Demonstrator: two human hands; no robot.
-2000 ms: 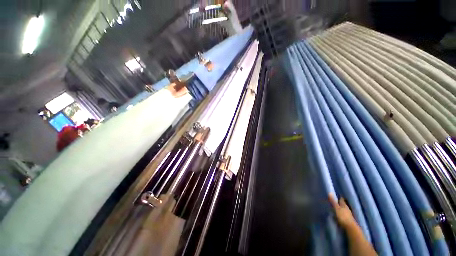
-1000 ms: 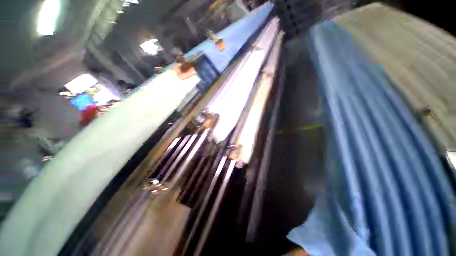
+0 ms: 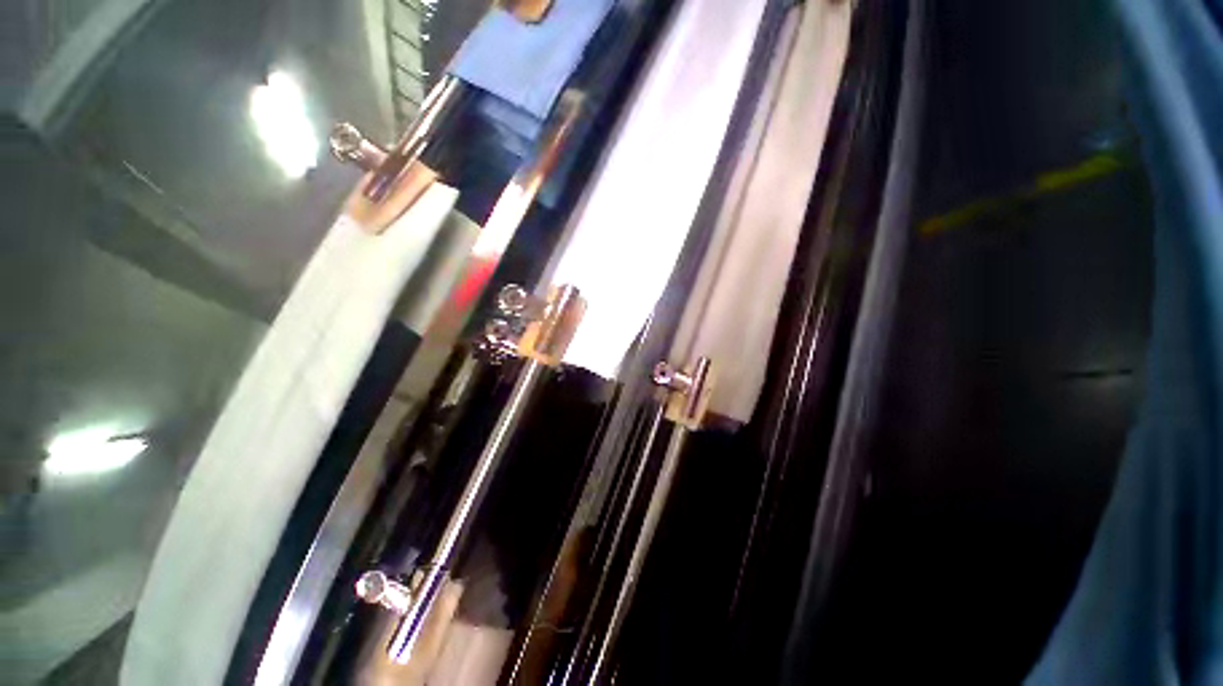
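No hand is in view. Nearest in front is the tube rack with shiny metal tubes [image 3: 479,485]. A white strip [image 3: 667,181] and a beige strip [image 3: 767,228] lie along it. Spring clips with tan pads sit at their near ends, one on the white strip [image 3: 547,326] and one on the beige strip [image 3: 688,391]. Another clip [image 3: 406,610] is at the lower left. Pale green fabric [image 3: 288,402] runs down the left, with a clip [image 3: 380,174] at its top end. Light blue fabric [image 3: 537,56] lies beyond it.
Blue fabric [image 3: 1164,442] runs down the right edge, cut off by the frame. A dark aisle floor with a yellow mark [image 3: 1026,196] lies between it and the rack. Ceiling lights [image 3: 283,123] show at the left.
The view has swung left and closer to the clipped rack. The blue fabric on the right has mostly left the picture. The hand seen at the bottom earlier is gone from view.
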